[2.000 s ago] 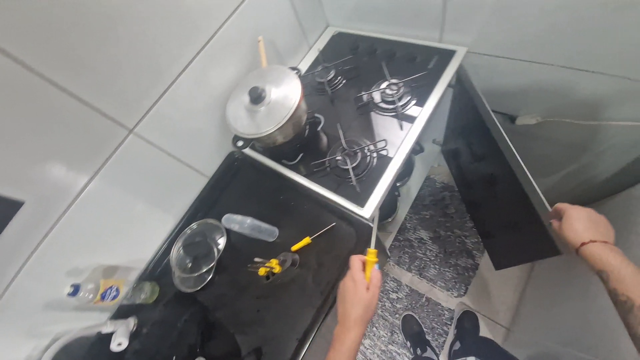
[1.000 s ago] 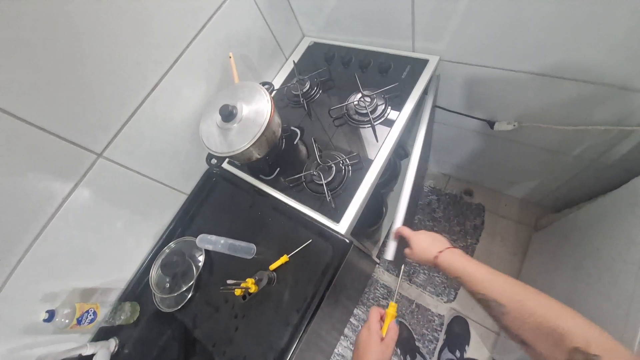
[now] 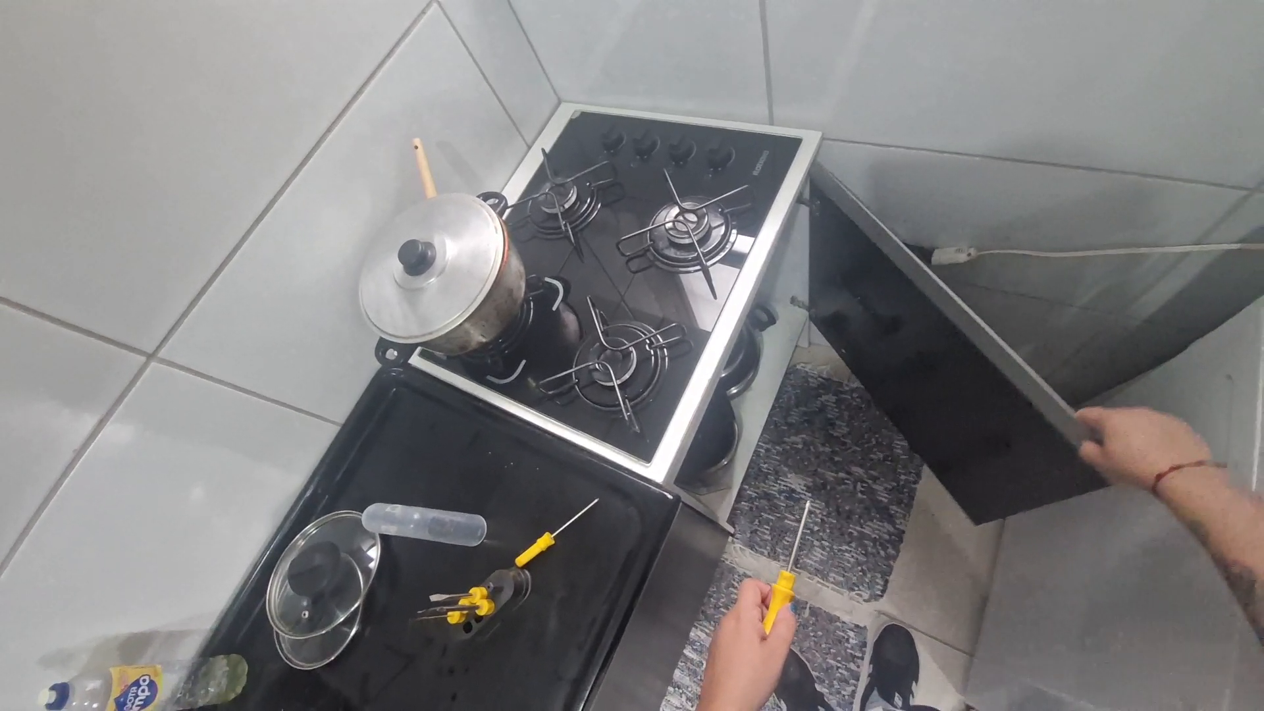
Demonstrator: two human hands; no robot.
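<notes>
My left hand [image 3: 748,642], low in the view, is closed around the yellow handle of a screwdriver [image 3: 780,600], its thin shaft pointing up. At the right, my right hand [image 3: 1136,444] grips the free end of a dark cabinet door [image 3: 918,365], which stands swung out from beneath the gas cooktop [image 3: 632,286]. Pots [image 3: 713,444] show inside the cabinet. On the black surface beside the cooktop lie another yellow-handled screwdriver [image 3: 536,549], several yellow-handled tools [image 3: 469,605] in a dark holder, a clear plastic tube [image 3: 425,524] and glass lids [image 3: 324,578].
A lidded aluminium pot [image 3: 434,272] sits at the cooktop's left corner, a wooden handle behind it. A bottle [image 3: 148,683] lies lower left. A white cable [image 3: 1086,253] runs along the wall. Woven rugs [image 3: 829,484] and my shoes are on the floor.
One second ago the door was nearly closed, with my right hand on its edge near my left. Now it is swung wide out to the right, as it was two seconds ago.
</notes>
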